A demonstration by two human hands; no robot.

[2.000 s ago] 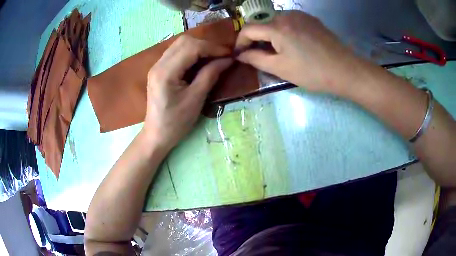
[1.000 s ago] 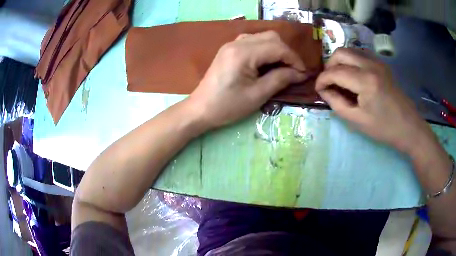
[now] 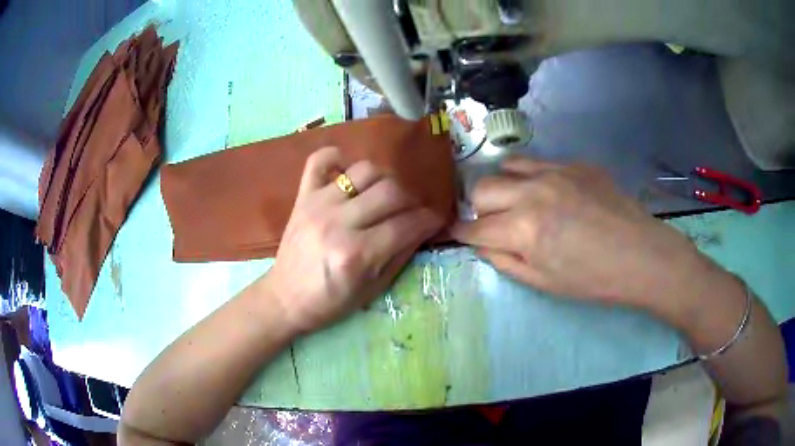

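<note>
A rust-brown pocket piece [image 3: 235, 200] lies flat on the pale green table, its right end beside the presser foot area and the small yellow seam guide [image 3: 439, 123]. My left hand [image 3: 353, 235], with a gold ring, lies on its right part, fingers bent at the lower right corner. My right hand [image 3: 558, 226] has its fingertips at the same corner, pinching the edge. The fingertips partly hide the cloth there. The needle cannot be made out clearly.
The cream-white sewing machine head [image 3: 610, 26] hangs over the back, with a ribbed thumb nut [image 3: 507, 128] below it. A fanned stack of brown workpieces [image 3: 105, 157] lies at left. Red-handled thread snips [image 3: 728, 190] lie on the grey machine bed [image 3: 628, 131] at right.
The view has shifted, and the machine head now shows. My left hand has turned flatter over the cloth, showing its ring. My right hand stays at the cloth's lower right corner.
</note>
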